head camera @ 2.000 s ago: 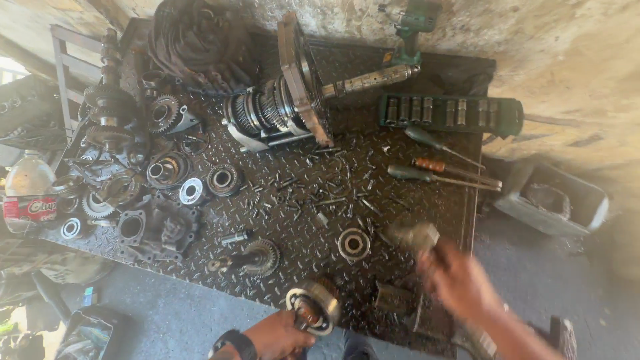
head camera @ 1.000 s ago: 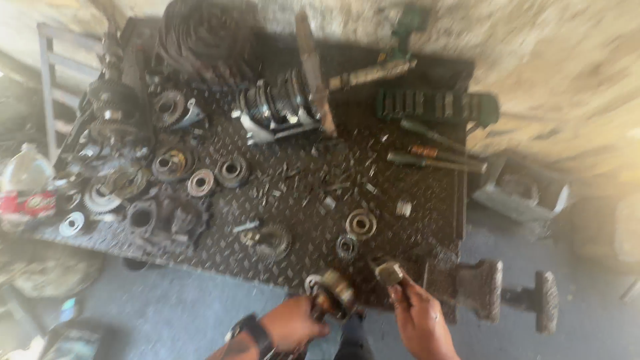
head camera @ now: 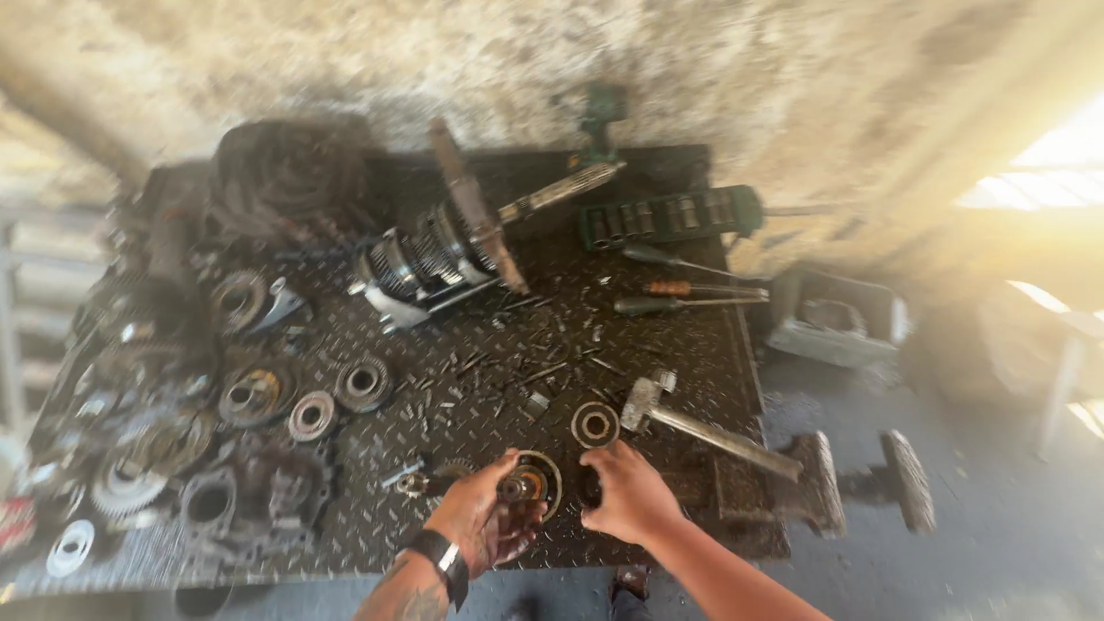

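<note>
My left hand [head camera: 487, 522], with a dark band at the wrist, holds a round gear assembly with a brass-coloured ring [head camera: 543, 487] near the front edge of the metal table. My right hand [head camera: 628, 496] is just right of it, fingers curled at the near side of a ball bearing [head camera: 595, 424] lying flat; a dark part shows in shadow by its fingertips, and whether it is gripped cannot be seen. A hammer [head camera: 720, 438] rests to the right, its head on the table. Behind my left hand lies a gear shaft [head camera: 416, 485].
Loose pins [head camera: 543, 371] scatter mid-table. A gear cluster on a shaft [head camera: 431, 259] stands behind. Screwdrivers [head camera: 653, 304] and a green socket rail [head camera: 668, 216] lie back right. Gears and a housing [head camera: 259, 496] crowd the left. A bench vise [head camera: 819, 483] juts past the right edge.
The hammer, in my right hand earlier, now lies on the table at the right. My right hand has moved left toward the ball bearing. The view has shifted.
</note>
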